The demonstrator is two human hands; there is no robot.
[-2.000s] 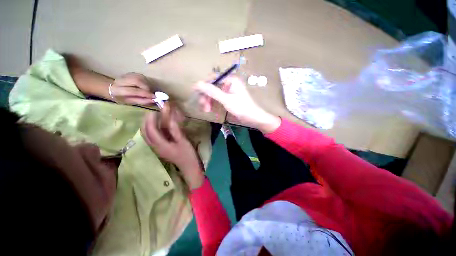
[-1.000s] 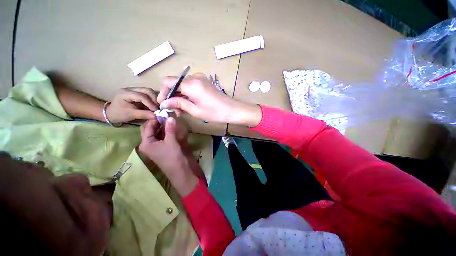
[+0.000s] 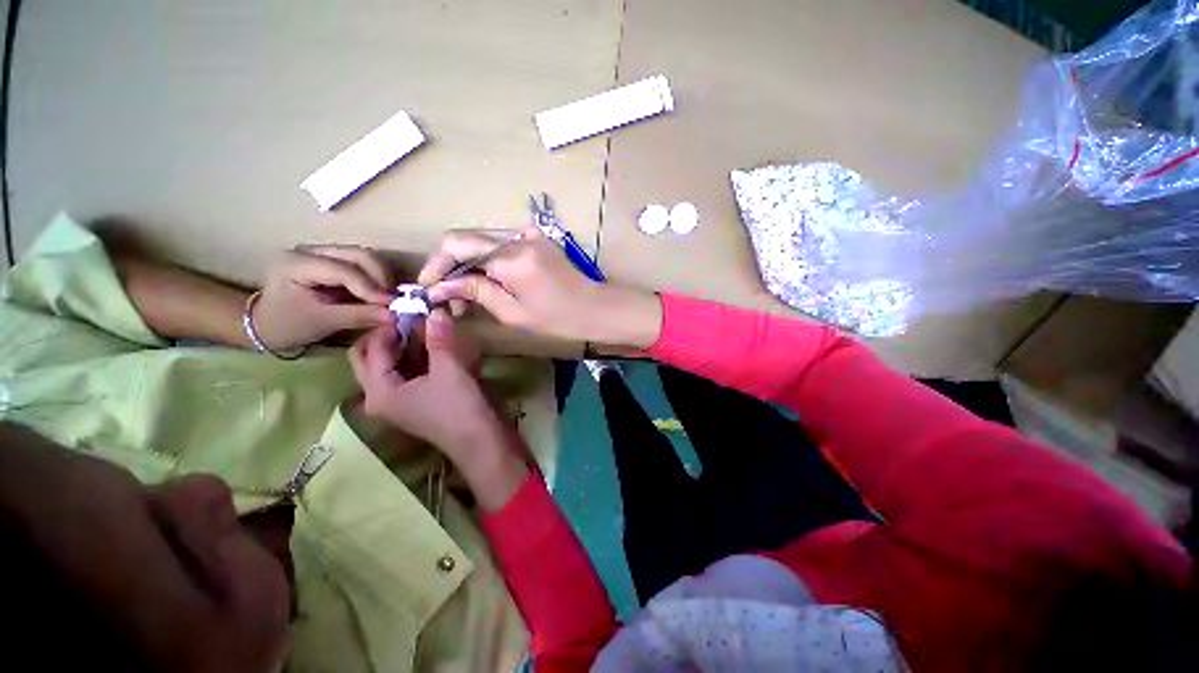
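Note:
A small white plastic piece [image 3: 410, 302] is held over the bench's front edge, left of centre. My left hand [image 3: 427, 384] grips it from below with the fingertips. My right hand [image 3: 519, 287] holds thin tweezers [image 3: 481, 258], their points down at the piece. Another person's hand [image 3: 322, 297], with a bracelet, reaches in from the left, its fingertips at the piece. Fingers partly cover the piece, so its exact contact with the tweezer points is hidden.
Two long white casings [image 3: 364, 161] [image 3: 605, 112] lie on the brown bench [image 3: 487, 59]. Blue-handled cutters [image 3: 568, 241] lie beside my right hand. Two white discs [image 3: 668, 218] and a clear bag of small white parts [image 3: 822, 243] lie to the right. A person in a yellow-green jacket [image 3: 381, 526] sits close left.
My right hand has moved left from above the bench and brought the tweezers down to the piece. The blue-handled cutters have come into fuller view. The whole view has shifted a little.

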